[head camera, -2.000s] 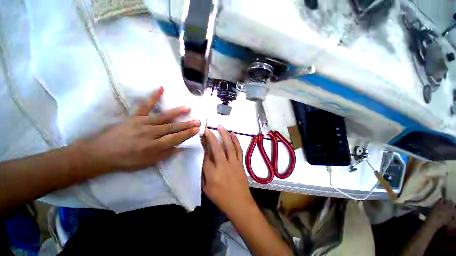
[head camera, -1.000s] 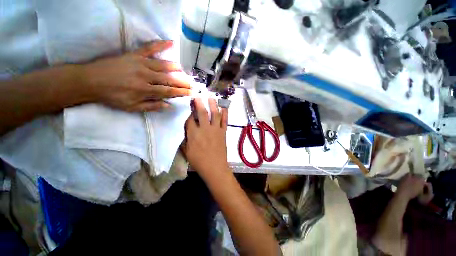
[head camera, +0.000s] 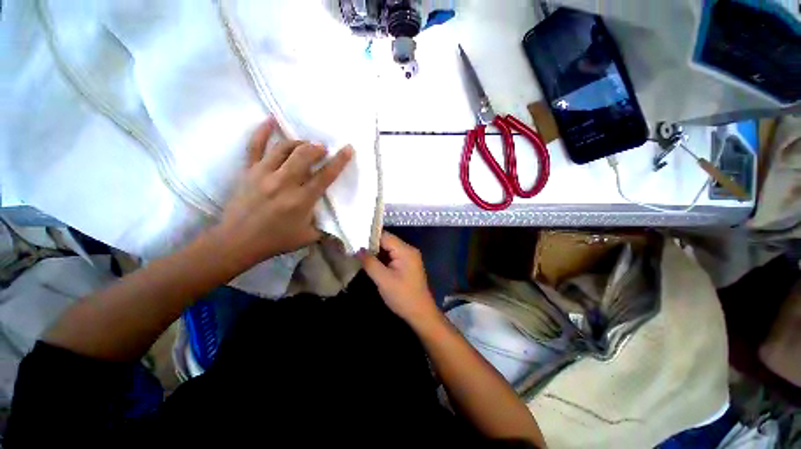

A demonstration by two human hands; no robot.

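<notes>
The white garment panel (head camera: 176, 79) lies over the table's left part and hangs past its front edge, with raised beige seams running down it. My left hand (head camera: 285, 188) lies on the panel with bent fingers, the index finger pointing toward its right edge. My right hand (head camera: 395, 267) pinches the panel's lower right corner at the table's front edge. The presser foot area (head camera: 404, 44) shows at the top, above and right of the panel. Whether the panel's edge lies under the needle cannot be told in the glare.
Red-handled scissors (head camera: 505, 162) lie right of the panel. A smartphone (head camera: 588, 88) with a white cable and a tan-handled tool (head camera: 725, 178) lie farther right. Beige fabric pieces (head camera: 641, 377) are heaped below the table. A blue crate (head camera: 204, 331) stands at lower left.
The view has shifted down. My right hand has moved from near the needle to the panel's lower corner. My left hand has drawn back from the needle and its fingers have bent.
</notes>
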